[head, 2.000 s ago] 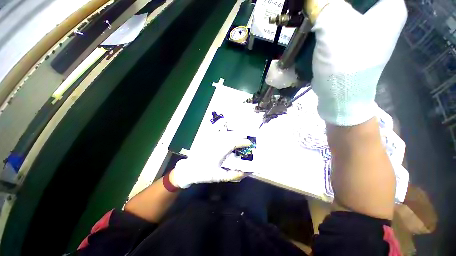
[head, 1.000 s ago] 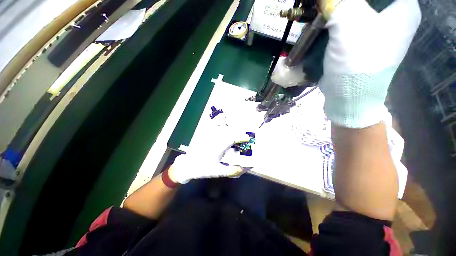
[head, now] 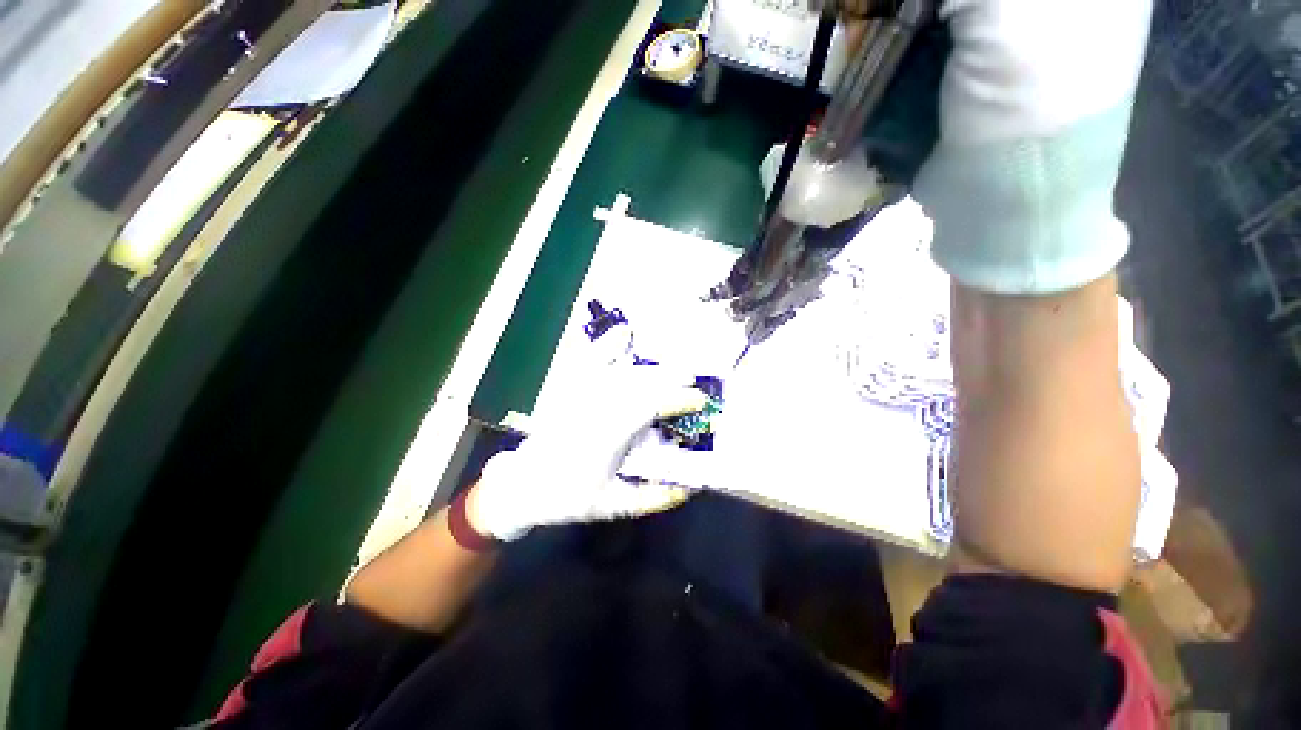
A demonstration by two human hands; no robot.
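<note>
A white socket housing with dark parts and a small green circuit board (head: pixel 695 417) lies at the near edge of the white work board (head: pixel 799 478). My left hand (head: pixel 578 464), in a white glove, holds the housing from its left side, fingers around it. My right hand (head: pixel 1049 86), gloved, is raised at the top right and cut off by the frame's edge. Its fingers are at the upper part of the dark hanging screwdriver (head: pixel 856 100), mostly out of view. The screwdriver's thin tip (head: pixel 745 342) is above the board, beyond the housing and apart from it.
A small dark part (head: pixel 605 320) lies on the board, left of the tip. White nested covers (head: pixel 892 342) stand on the right, partly behind my right forearm. A white machine (head: pixel 763 36) and tape roll (head: pixel 672 54) are at the back. The green conveyor (head: pixel 286 357) runs along the left.
My right hand has moved up, further out of the frame. The view has shifted slightly. My left hand stays at the housing.
</note>
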